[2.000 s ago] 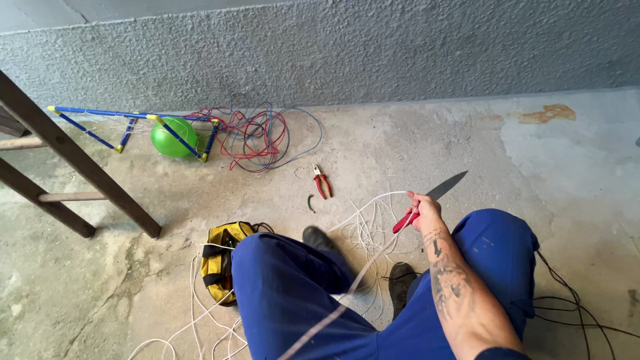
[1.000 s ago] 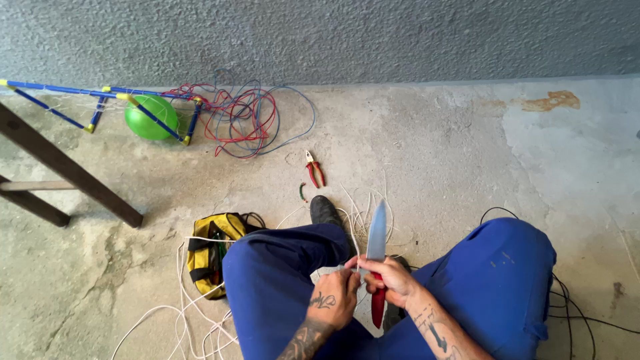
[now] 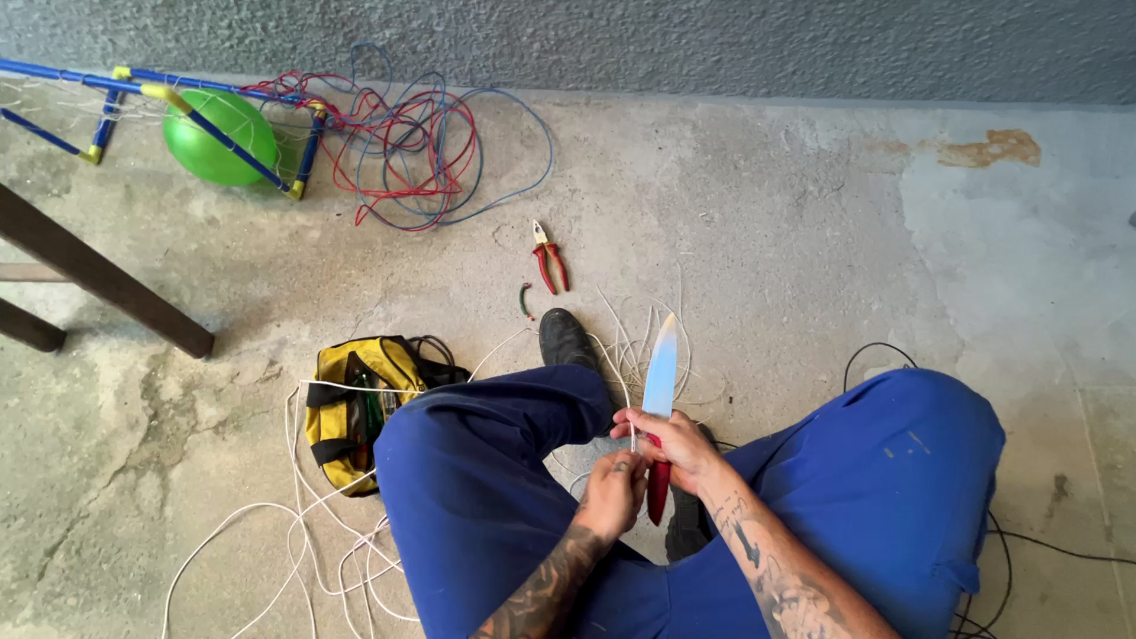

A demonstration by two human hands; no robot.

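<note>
My right hand is closed round the red handle of a kitchen knife, whose broad blade points up and away from me. Its fingertips also touch a white cable. Close beside it on the left, my left hand pinches the same white cable between thumb and fingers. Both hands are between my knees, over the floor. Loops of this white cable lie beyond the hands, near my dark shoe. Combination pliers with red handles lie on the concrete past that shoe, with a short green piece beside them.
A yellow and black tool bag stands by my left knee, white cable around it. Red and blue wires lie near a blue-and-yellow netted frame with a green ball. Dark wooden legs stand at left; black cable at right.
Two seconds ago the knife was in my right hand, out to the side and pointing right. My right hand has since come in between the knees, where my left hand has appeared beside it.
</note>
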